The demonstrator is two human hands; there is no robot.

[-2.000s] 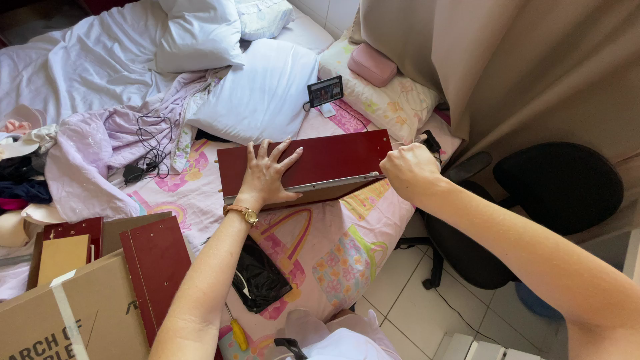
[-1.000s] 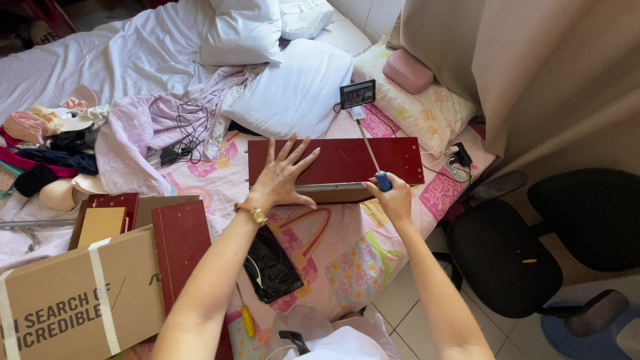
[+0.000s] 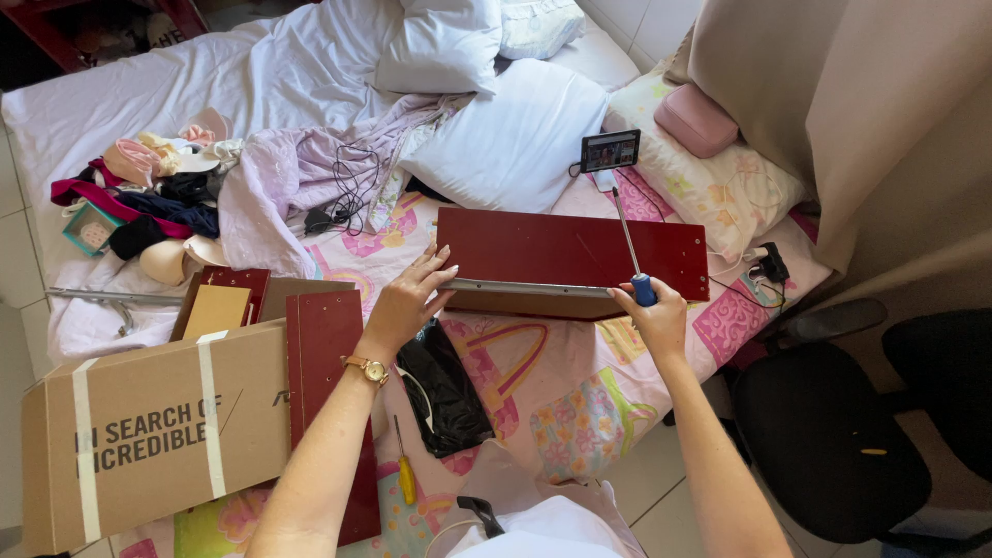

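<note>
A dark red wooden drawer or box [image 3: 542, 246] rests on the bed, with a metal drawer slide [image 3: 531, 287] along its near edge. My left hand [image 3: 415, 291] touches the drawer's left near corner, fingers spread a little. In my right hand [image 3: 655, 310] is a screwdriver with a blue handle [image 3: 643, 290]; its long shaft points away from me, the tip above the red panel's far edge. The right thumb and fingers are also at the slide's right part. Whether a screw sits there cannot be told.
On the left are a cardboard box [image 3: 170, 426], a red wooden panel [image 3: 325, 341] and clothes [image 3: 170, 186]. A yellow-handled screwdriver [image 3: 406, 480] and a black plastic bag [image 3: 446, 391] lie nearer me. Behind the drawer stands a phone [image 3: 611, 150]. A black chair [image 3: 829, 442] is at the right.
My left hand has moved from the drawer's top to its left near corner. The right hand, a fist at the drawer's right end two seconds ago, is now nearer the slide, with the blue screwdriver pointing away.
</note>
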